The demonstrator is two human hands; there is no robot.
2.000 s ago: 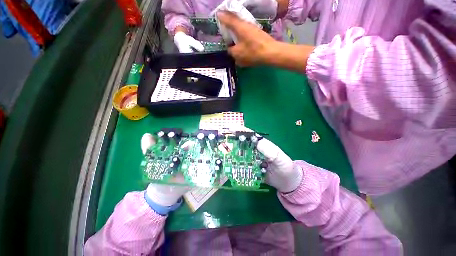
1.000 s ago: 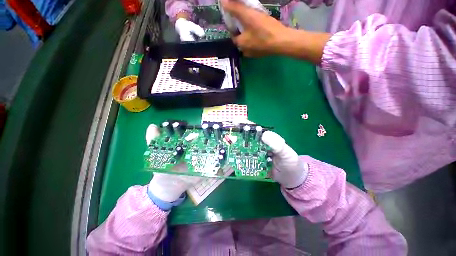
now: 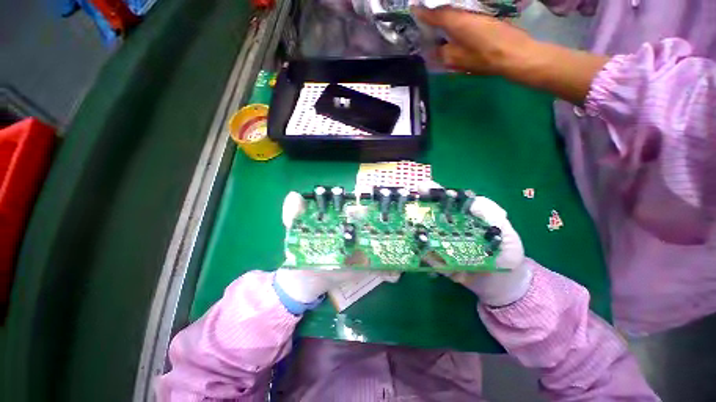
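Note:
A long green circuit board panel [image 3: 392,235] of three joined boards is held above the table, its face with tall dark capacitors towards me. My left hand [image 3: 302,275], in a white glove with a blue band at the cuff, grips its left end. My right hand [image 3: 502,259], in a white glove, grips its right end. Parts of both hands are hidden behind the panel. A sheet of small red marks [image 3: 392,173] lies behind the panel. A white printed paper [image 3: 361,290] lies partly hidden under it.
A black tray [image 3: 345,148] holds a label sheet and a black phone [image 3: 358,108]. A yellow ring [image 3: 255,133] stands beside it. Small scraps [image 3: 555,221] lie at the right. A conveyor belt [image 3: 118,196] and red bin [image 3: 23,188] are left. Another person's hand [image 3: 479,43] reaches in.
The whole view has shifted, so things appear further right, and a red bin shows at the left. The panel stays in both hands. The coworker's gloved hand behind the tray is out of view.

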